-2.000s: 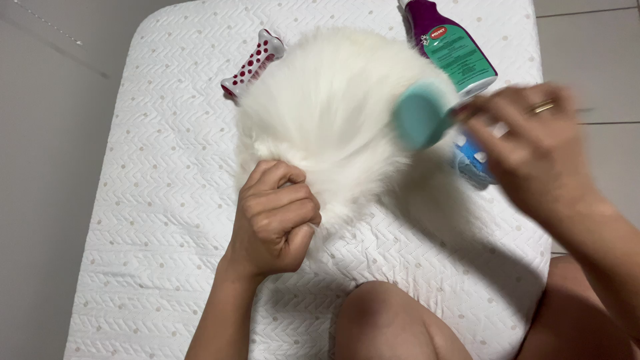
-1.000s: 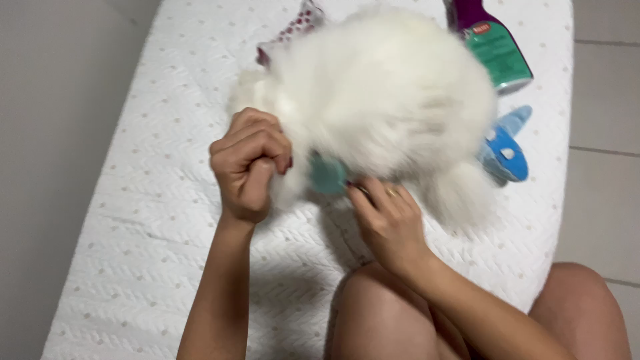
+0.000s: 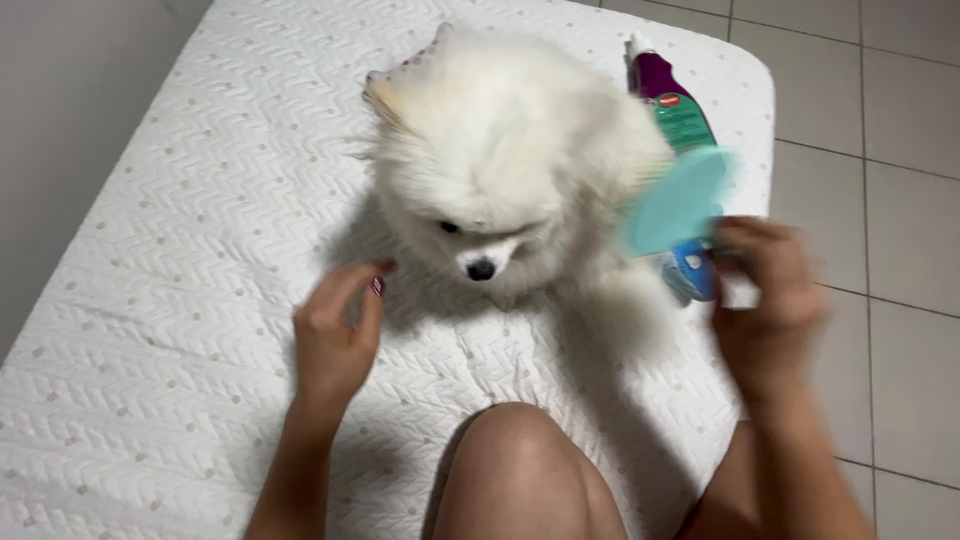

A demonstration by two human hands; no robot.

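Observation:
A fluffy white dog (image 3: 517, 142), its black nose and one dark eye showing, faces me on the white quilted mattress (image 3: 187, 247). My left hand (image 3: 341, 322) is just left of its muzzle, fingers apart, with nothing in it and not touching the fur. On the other side my right hand (image 3: 772, 292), blurred, holds a teal pet brush (image 3: 679, 201) by its handle, which my fingers mostly hide. The brush head is close to the dog's flank; whether it touches the fur I cannot tell. Behind the dog, a polka-dot item (image 3: 420, 58) is partly hidden.
A purple spray bottle with a green label and white top (image 3: 656, 79) lies behind the brush. A blue item (image 3: 691, 270) with white spots lies under it, partly covered. My knee (image 3: 521, 465) rises at the near edge. Tiled floor (image 3: 911, 225) lies beyond the mattress on the right.
My left hand has let go of the dog's fur. The dog's face now shows toward me. My right hand, with the brush, has moved from the dog's near side to the right.

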